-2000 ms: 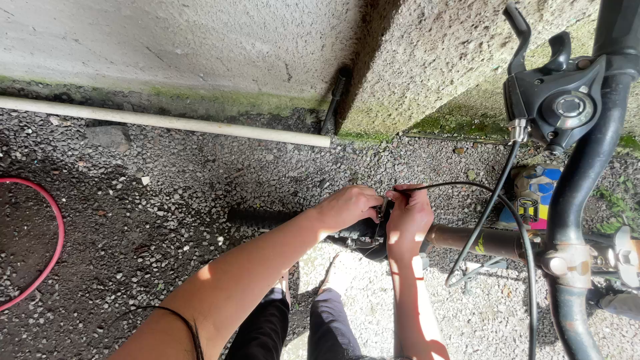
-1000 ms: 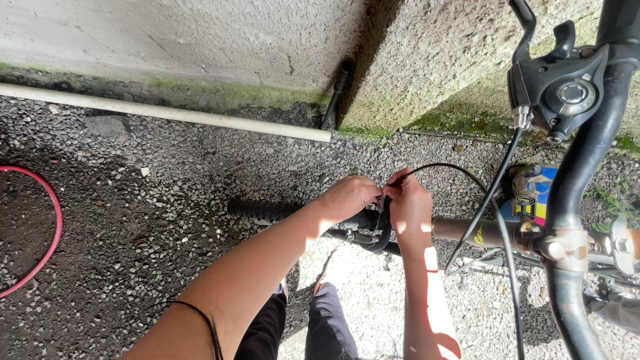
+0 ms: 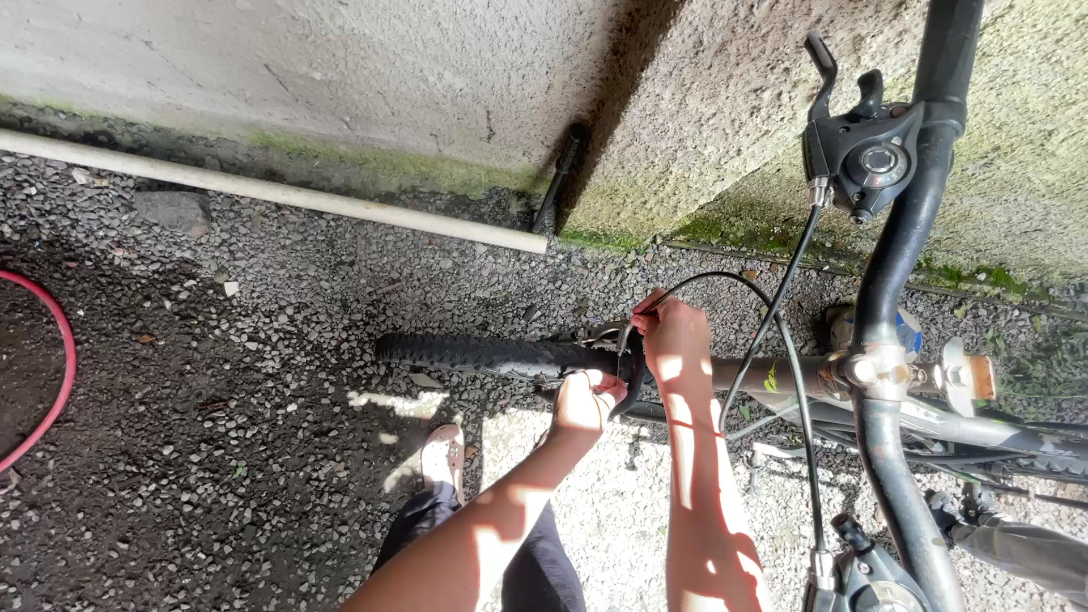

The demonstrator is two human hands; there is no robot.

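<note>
My right hand (image 3: 676, 336) has its fingers closed on a black brake cable (image 3: 718, 274), beside the curved metal cable guide (image 3: 625, 338) above the front wheel. My left hand (image 3: 591, 399) is low at the near side of the brake, with thumb and fingers together by the brake arm; whether it pinches the thin inner wire there I cannot tell. The knobby front tyre (image 3: 476, 355) points left. The cable loops right, towards the black handlebar (image 3: 888, 255) with its brake lever and shifter (image 3: 863, 161). The brake arms are partly covered by my hands.
A pale pipe (image 3: 340, 201) lies on the gravel along the concrete wall (image 3: 382, 76). A black hand pump (image 3: 561, 174) leans at the wall's corner. A pink-red hose (image 3: 64, 365) curves at far left, and a stone (image 3: 172, 212) lies near the pipe. The bicycle frame (image 3: 952, 425) extends right.
My left hand has moved down from beside my right hand to the near side of the wheel. My right hand stays by the cable, above the brake.
</note>
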